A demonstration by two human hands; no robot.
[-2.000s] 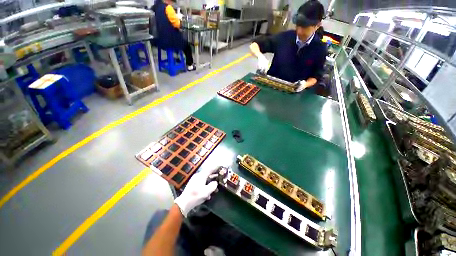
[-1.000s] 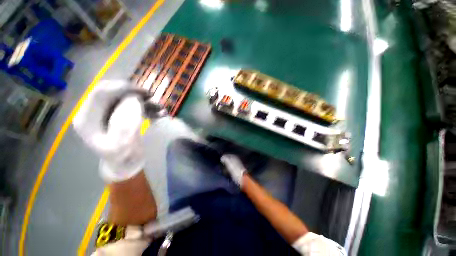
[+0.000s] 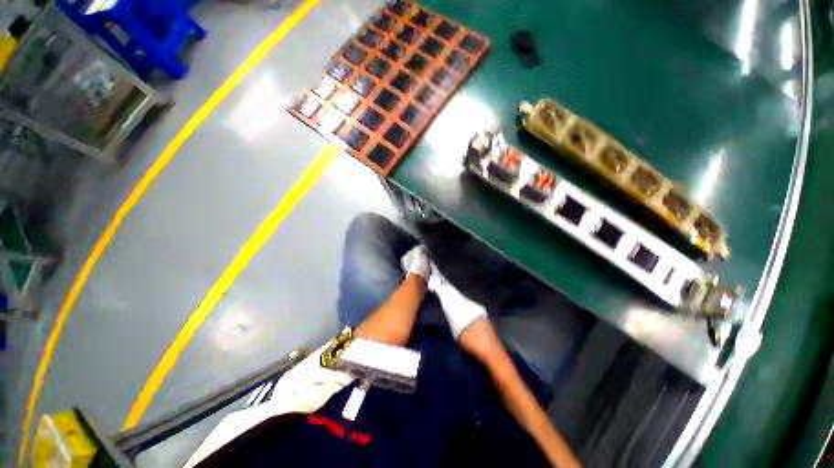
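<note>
The silver bar fixture (image 3: 585,220) lies on the green bench, with red-orange components (image 3: 541,183) at its upper-left end and dark square openings along it. The brass-coloured bar (image 3: 626,174) lies beside it, showing recessed pockets. An orange-brown tray (image 3: 400,98) holds rows of dark squares, some shining silver. My left hand (image 3: 416,263), in a white glove, is over my lap below the bench edge. My right hand (image 3: 454,300), also white-gloved, is close by it and seems to touch it. Both hands are small and their fingers unclear; I cannot tell whether they hold anything.
A small black piece (image 3: 526,48) lies on the bench near the tray. A pale metal rail (image 3: 788,219) runs along the bench's right side. A blue stool (image 3: 151,37) and a metal cart (image 3: 78,82) stand on the floor at the left, beside yellow lines.
My left hand has left the silver bar's end, passed close to the camera and come down to my lap beside my right hand. The view has tilted down. Both bars remain on the bench.
</note>
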